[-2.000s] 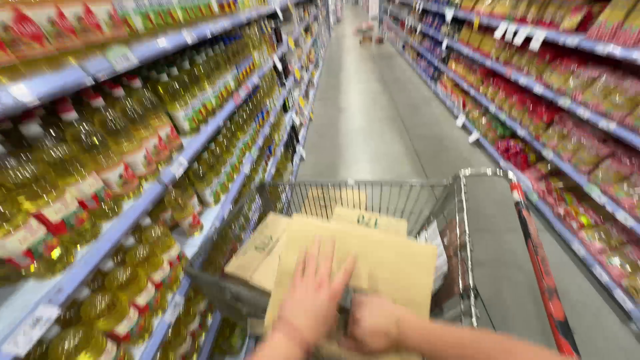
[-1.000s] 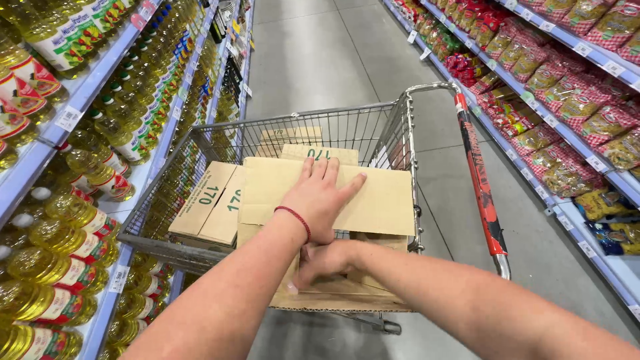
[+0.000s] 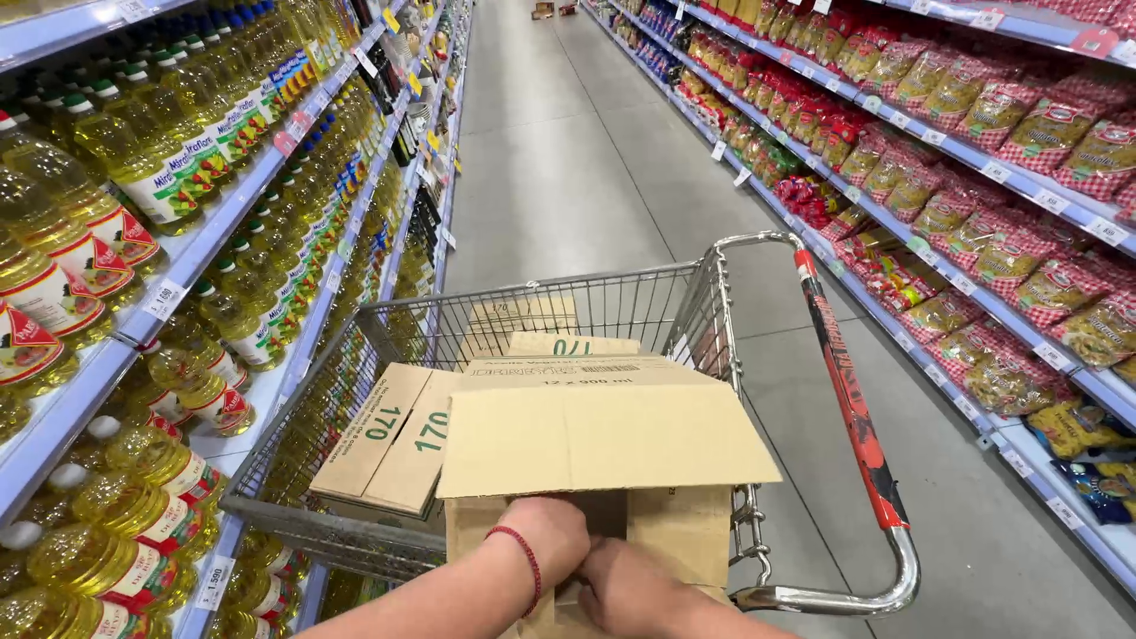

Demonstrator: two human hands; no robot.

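Observation:
A cardboard box [image 3: 603,435] rests at the near side of the metal shopping cart [image 3: 532,286], its top flap raised and its near end open. My left hand [image 3: 546,532], with a red cord bracelet at the wrist, reaches in under that flap; its fingers are hidden. Beside it, touching it, my right hand [image 3: 621,581] is at the box's opening with the fingers curled, mostly out of sight. Whether either hand holds anything cannot be seen. Further cartons lie in the cart: one at the left [image 3: 386,435] and others behind the open box.
Shelves of bottled cooking oil [image 3: 133,160] run close along the left. On the right, shelves hold bagged pasta [image 3: 1047,133]. The cart's red and black handle [image 3: 848,390] is at its right end. Grey aisle floor [image 3: 550,160] stretches ahead, with small boxes [image 3: 543,11] far off.
My left hand, flat on top of the box a second ago, is now beneath the flap at the opening. The flap stands raised, and the view has tilted up.

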